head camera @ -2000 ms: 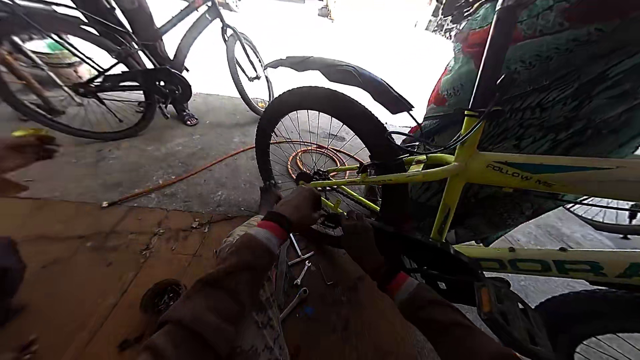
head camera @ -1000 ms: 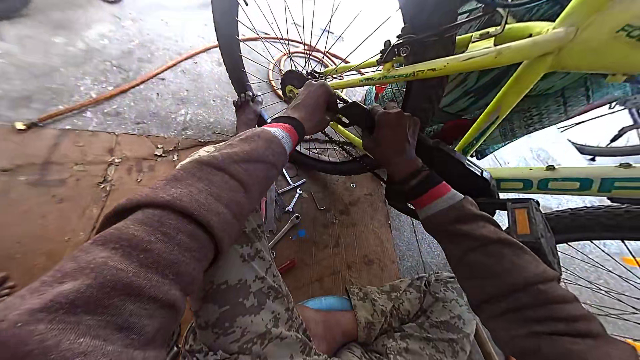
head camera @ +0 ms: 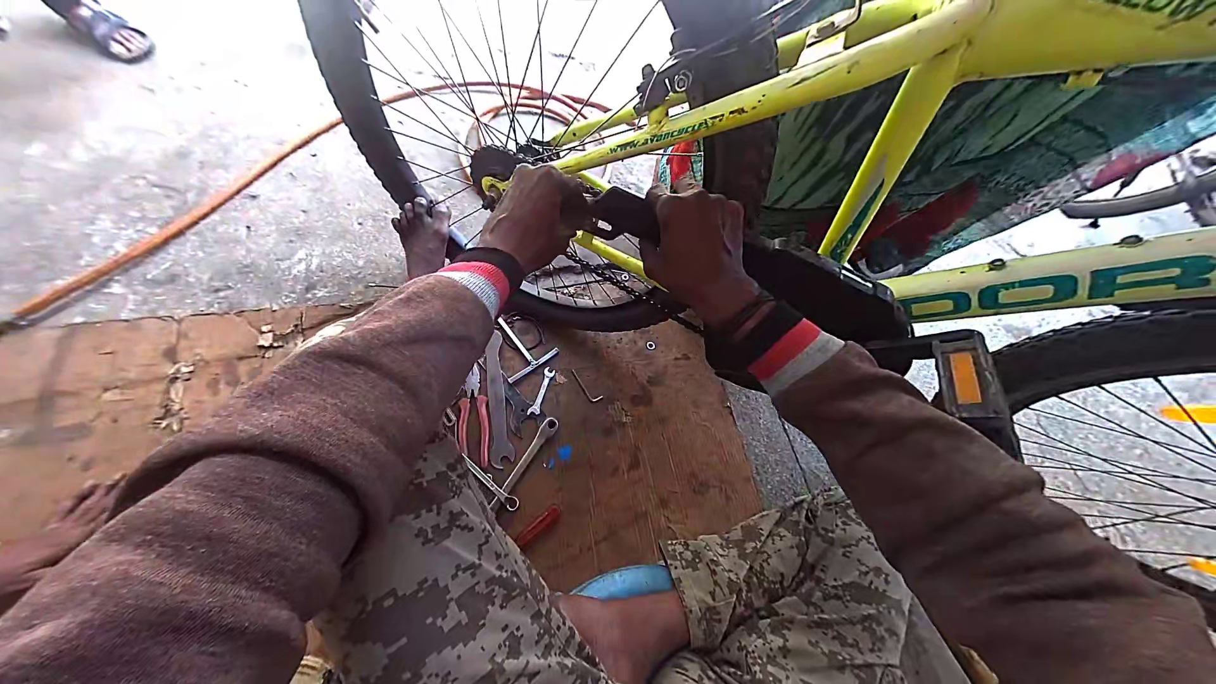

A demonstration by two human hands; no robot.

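Note:
A yellow bicycle frame (head camera: 760, 100) stands over the rear wheel, whose tire (head camera: 356, 104) and spokes show behind it. My left hand (head camera: 539, 214) is closed at the rear end of the frame, beside the hub and sprocket (head camera: 496, 163); what its fingers hold is mostly hidden. My right hand (head camera: 698, 242) grips a black part (head camera: 624, 213), which reaches across to my left hand and looks like a piece of the chain guard. Below them runs the chain (head camera: 608, 273). A black chain guard (head camera: 826, 290) lies right of my right hand.
On the brown board (head camera: 655, 427) lie pliers (head camera: 473, 418), several wrenches (head camera: 532, 451), a hex key (head camera: 586, 387) and a red-handled tool (head camera: 539, 525). An orange hose (head camera: 190, 220) crosses the floor. A pedal (head camera: 969, 380) juts out at right. Another person's hand (head camera: 81, 522) is at lower left.
The view has tilted down and come closer to the wheel. Both hands stay at the rear of the frame, with the black part between them in the last two frames.

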